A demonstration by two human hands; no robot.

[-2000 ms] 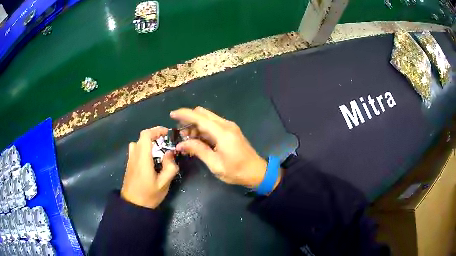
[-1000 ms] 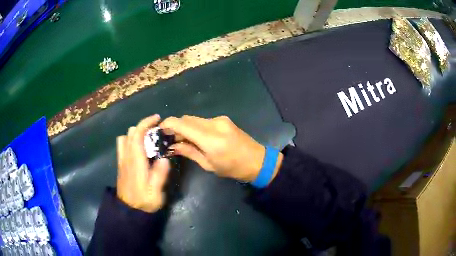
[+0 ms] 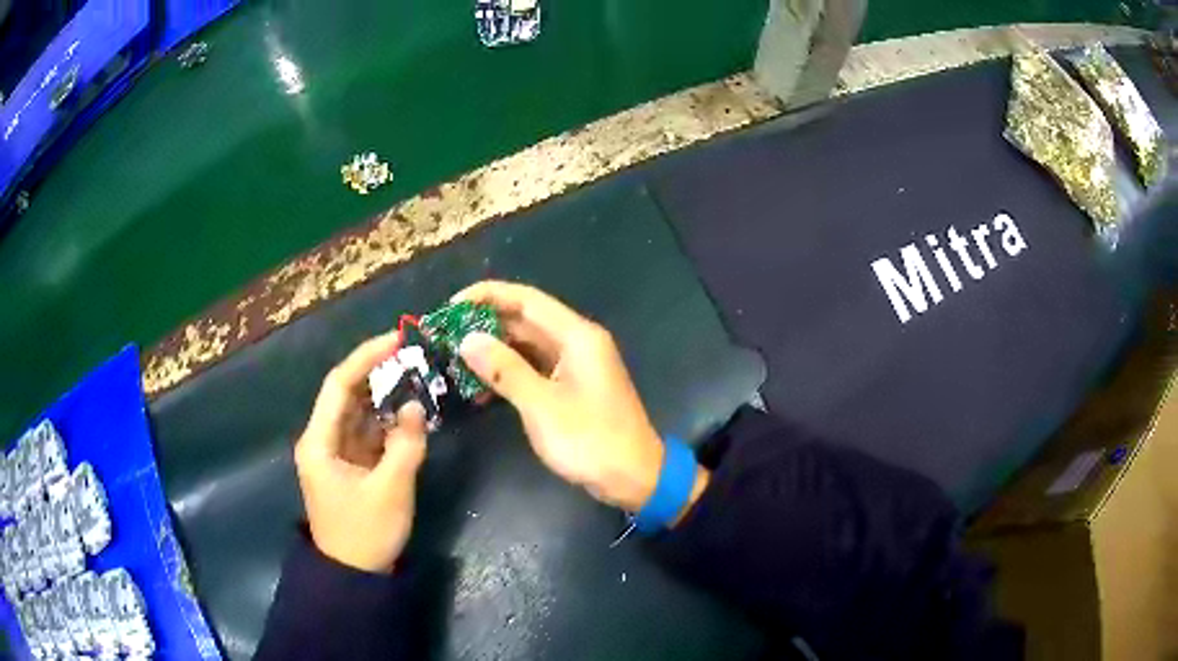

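My left hand (image 3: 359, 462) grips a small white plastic insert (image 3: 403, 377) with dark parts, its thumb on the lower edge. My right hand (image 3: 558, 394) holds a green printed circuit board (image 3: 461, 338) between thumb and fingers, beside the white insert. Red wire (image 3: 408, 327) shows at the top between the two pieces. Both pieces are held above the dark bench. The fingers hide parts of both.
Rows of pale grey units (image 3: 80, 620) lie on a blue sheet (image 3: 123, 426) at left. A green conveyor (image 3: 426, 97) carries scattered units beyond a worn metal edge (image 3: 504, 181). A post, black "Mitra" mat (image 3: 827, 245), bags of gold-brass parts (image 3: 1062, 136) and cardboard box (image 3: 1130, 555) are at right.
The green board and red wire have come into view between my hands; my right hand has turned and now holds the board. The conveyor units have shifted right.
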